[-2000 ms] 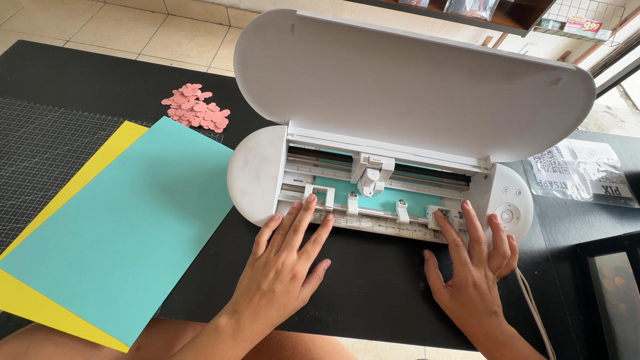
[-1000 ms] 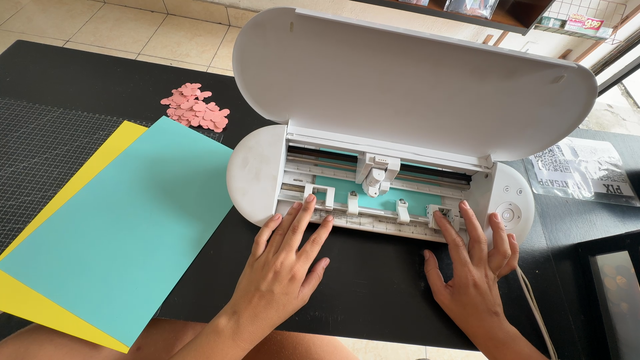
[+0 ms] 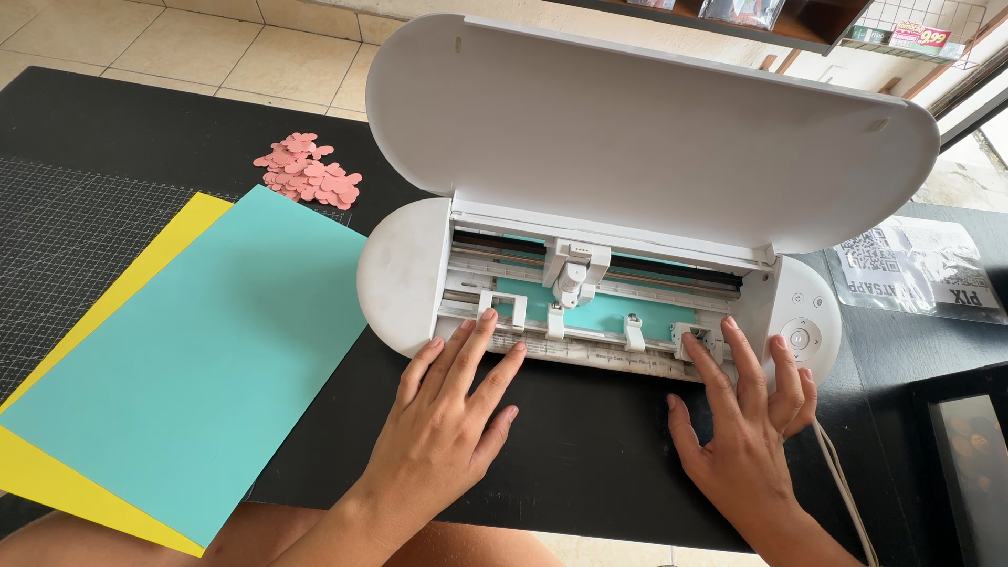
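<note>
A white electronic cutting machine [image 3: 404, 276] stands on the black table with its lid [image 3: 630, 126] raised. Turquoise paper [image 3: 622, 313] lies inside, under the rollers, and its far part shows behind the rail. The white tool carriage [image 3: 577, 272] sits near the middle of that rail. My left hand [image 3: 445, 417] rests its fingertips on the machine's front edge, by the left white roller bracket [image 3: 516, 311]. My right hand [image 3: 740, 429] has its fingers spread at the front right, the index fingertip at the right roller bracket [image 3: 691, 339]. Neither hand holds anything.
Turquoise sheet [image 3: 197, 354] and yellow sheet [image 3: 31, 465] overlap at left, partly over a gridded cutting mat [image 3: 71, 252]. Pink paper cutouts [image 3: 307, 173] are piled behind them. At right are a plastic sleeve with printed codes [image 3: 913, 268], a cable [image 3: 843, 480] and a dark box [image 3: 929, 425].
The tool carriage has moved slightly to the right along its rail since the earliest frame. Both hands have stayed where they were.
</note>
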